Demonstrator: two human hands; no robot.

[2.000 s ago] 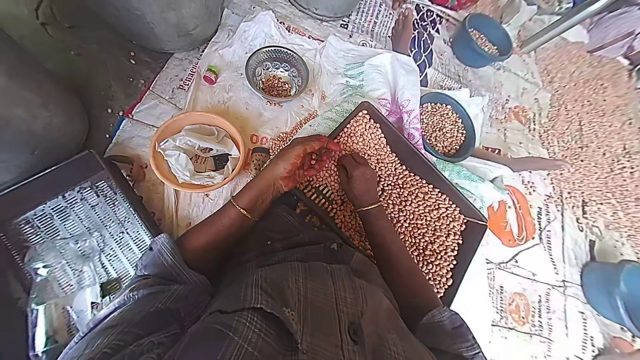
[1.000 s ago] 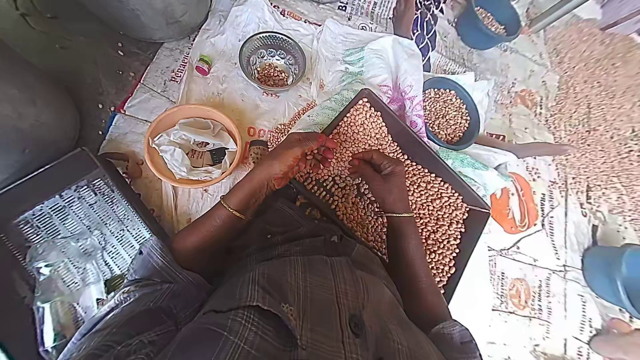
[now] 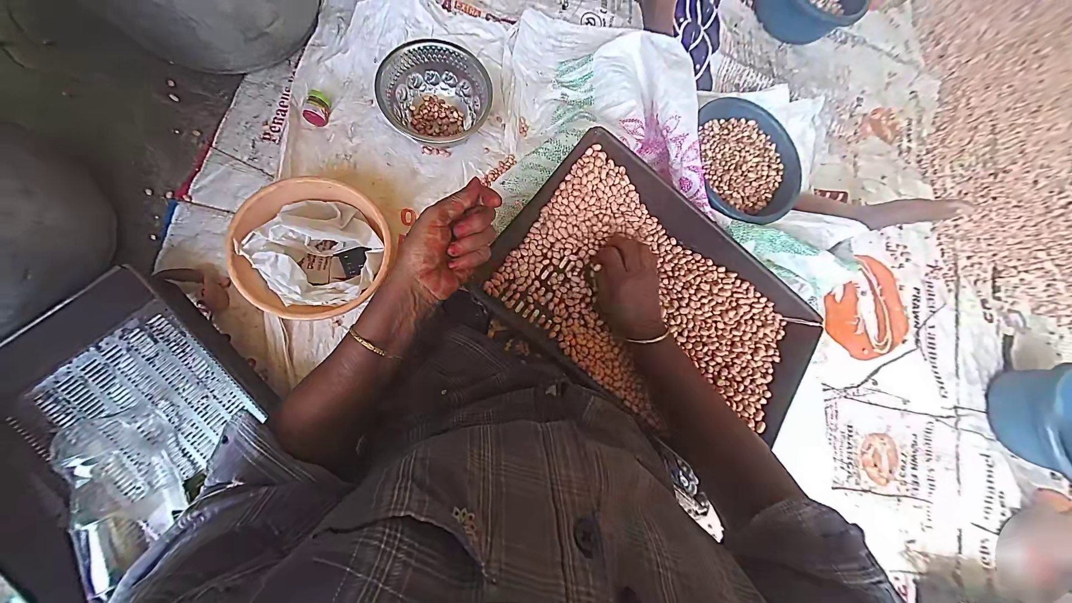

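Observation:
A dark slotted tray (image 3: 578,159) full of shelled peanuts (image 3: 712,310) rests across my lap, tilted to the view. My right hand (image 3: 628,285) is down on the peanuts near the tray's middle, its fingers bent; what lies under the fingertips is hidden. Beyond the tray's left edge, my left hand (image 3: 452,239) is raised with the palm turned up and the fingers curled in. Whether anything is inside those fingers cannot be seen. An orange plastic basin (image 3: 244,272) holding a crumpled white bag (image 3: 280,251) stands just left of that hand.
A steel bowl (image 3: 389,84) with some peanuts stands at the back. A blue-grey bowl (image 3: 712,113) of peanuts sits behind the tray. Another slotted tray (image 3: 251,394) with clear plastic on it lies left. Metal pots, other people's limbs and spread peanuts (image 3: 1005,151) surround the printed sacks.
My left hand has moved left, away from my right hand and off the tray's edge. My right hand, raised over the tray a second ago, is now down on the peanuts.

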